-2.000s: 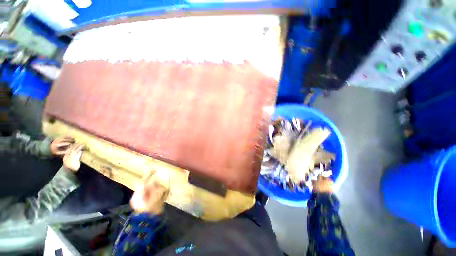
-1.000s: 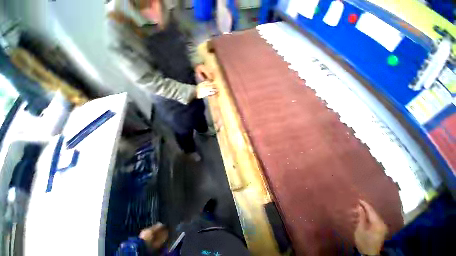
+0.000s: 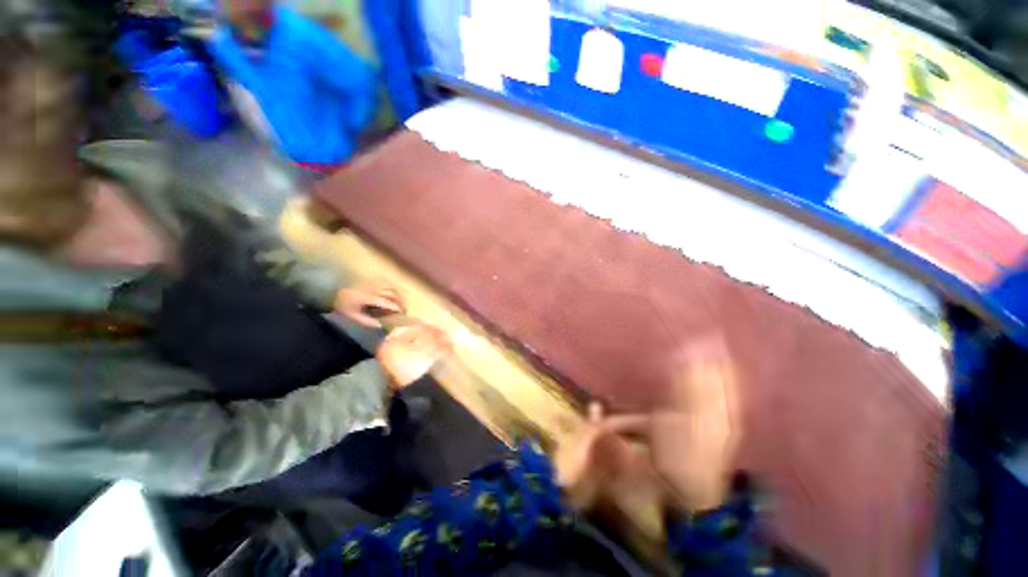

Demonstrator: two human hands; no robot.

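Note:
The dark-red cutting board [image 3: 530,265] lies across the press. A white sheet [image 3: 665,233] with a jagged front edge covers its far side. My left hand [image 3: 603,453] is at the board's near edge, over the pale wooden beam [image 3: 496,372]. My right hand [image 3: 699,417] is right beside it over the board, strongly blurred. The hands overlap in view; whether they touch, or hold anything small, cannot be told.
Another person stands at the left, with hands [image 3: 395,333] at the wooden beam. A person in blue [image 3: 299,85] is beyond the board's far left end. The blue press [image 3: 688,118] with papers and round magnets runs along the back. A white surface [image 3: 113,541] shows at bottom left.
My hands, wide apart before, are now together at the board's near edge. Two seconds ago my right hand was at the scrap bin. The view has turned, and the other person appears closer.

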